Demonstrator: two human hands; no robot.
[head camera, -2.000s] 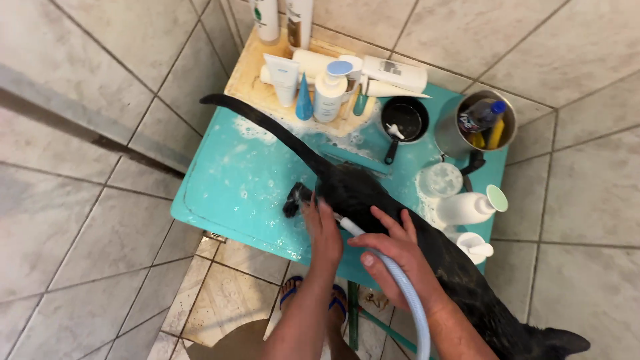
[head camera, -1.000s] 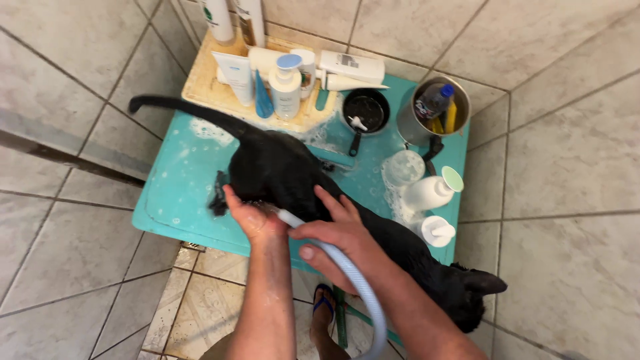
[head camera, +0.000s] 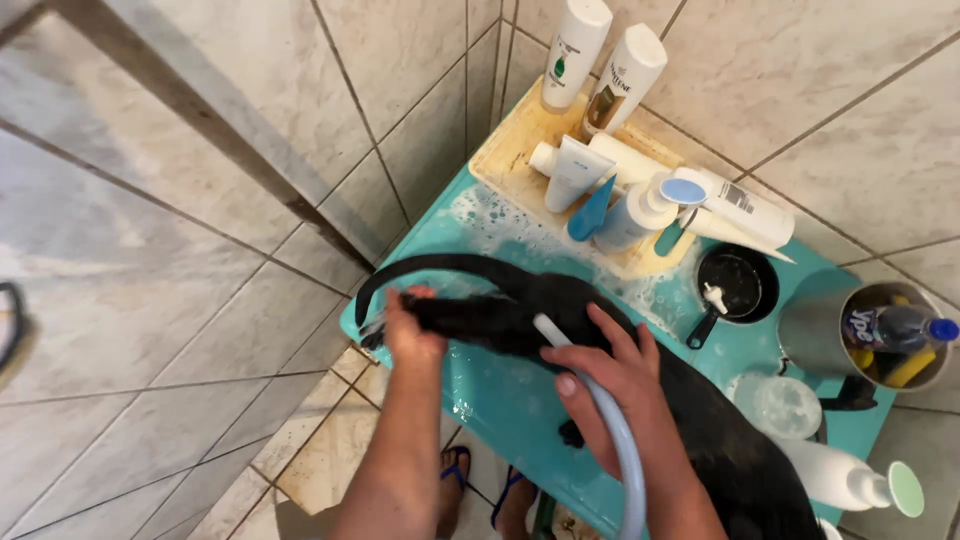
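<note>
A wet black cat stands on a turquoise table, its tail curving to the left and its head out of view at the bottom right. My left hand is closed around the lower part of one of its hind legs, near the table's left end. In my right hand is a pale blue hose, its end over the cat's thigh and pointing up and left. The fingers of that hand rest against the cat's back and flank.
A yellowed tray holds shampoo bottles, tubes and a pump bottle. To its right are a small black pan, a metal pot with a dish soap bottle, a clear cup and a white pump bottle. Tiled walls enclose the table.
My left hand has moved left from the cat's hindquarters and taken hold of a hind leg, which is now stretched out to the left. The view has shifted left.
</note>
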